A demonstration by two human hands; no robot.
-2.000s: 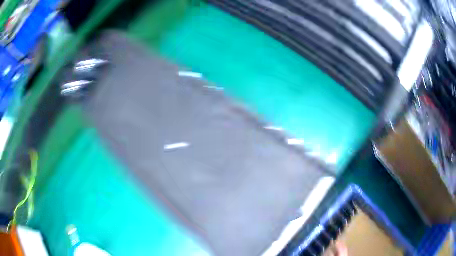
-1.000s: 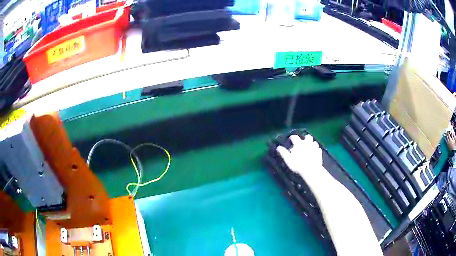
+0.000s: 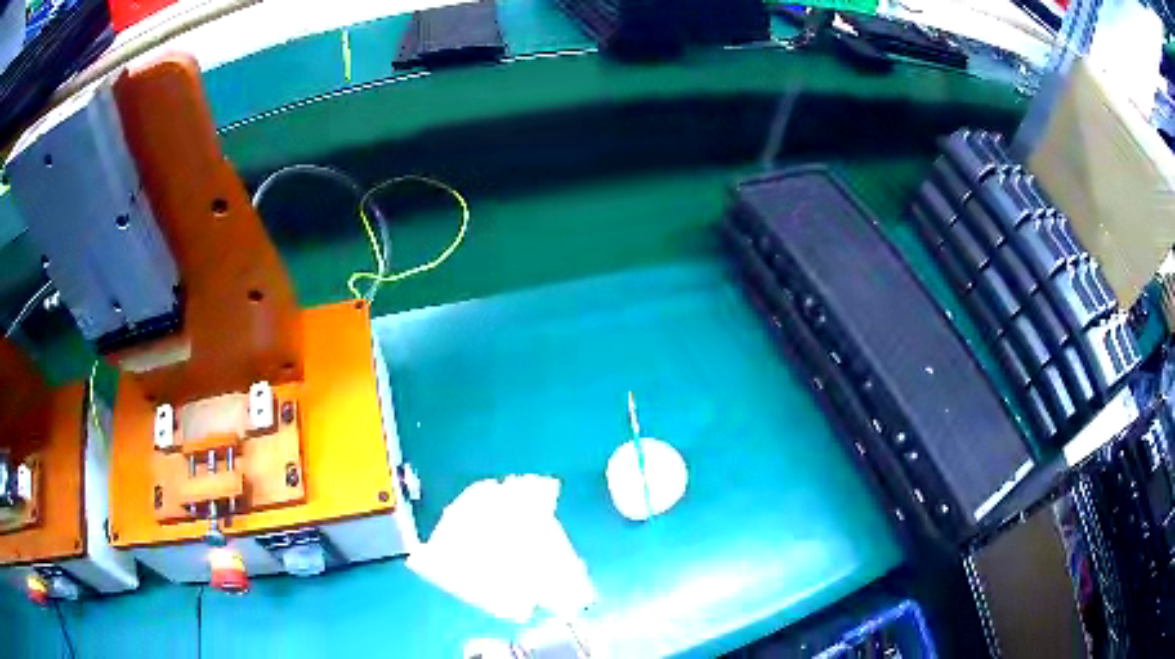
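Observation:
A white round disc (image 3: 648, 479) lies flat on the green mat, with a thin pale stick (image 3: 634, 415) across it. An irregular white sheet, apparently a wipe (image 3: 506, 546), lies to its left. Small pale grey pieces (image 3: 557, 640) are cut off by the bottom edge below the sheet; what they are is unclear. A long black tray stack (image 3: 889, 341) with a flat dark top stands on the right of the mat. Neither of my hands can be made out in the picture.
Two orange-topped fixtures stand at left, the nearer (image 3: 338, 425) with a red knob. A yellow-green wire (image 3: 467, 222) loops behind it. More ribbed black trays (image 3: 1018, 277) and a tan board (image 3: 1108, 187) are at right. A blue crate rim (image 3: 923, 631) shows at bottom right.
The view has tilted down, showing more of the near mat and the white sheet. My right hand, on the black tray stack's far end one second ago, has left the picture.

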